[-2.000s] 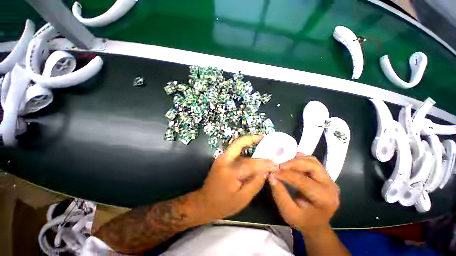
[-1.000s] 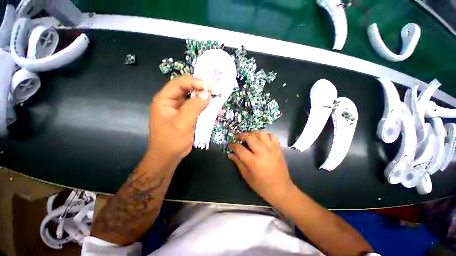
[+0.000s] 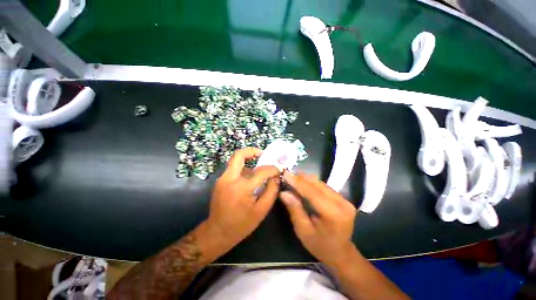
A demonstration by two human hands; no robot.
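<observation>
My left hand [image 3: 242, 193] is shut on a white housing half [image 3: 278, 154], whose round head shows above the fingers in front of the board pile. The rest of the shell is hidden by the hands. My right hand [image 3: 320, 217] has its fingertips together at the near edge of the shell's head, touching my left fingertips. A small dark thing shows between the fingertips; I cannot tell what it is. The board pile [image 3: 226, 126] lies just beyond the hands as a loose green-silver heap.
Two white shells [image 3: 376, 170] lie side by side right of the hands. Waiting shells [image 3: 455, 170] overlap further right. White curved units [image 3: 53, 111] stack at left. A wired pair [image 3: 320, 47] lies on the green belt [image 3: 247, 41] behind the pale rail [image 3: 235, 79]. One loose board [image 3: 140, 110] lies left.
My left hand has brought the shell down from over the pile towards me. My right hand has left the pile's near edge and joined it at the shell. The wired pair has shifted left on the belt.
</observation>
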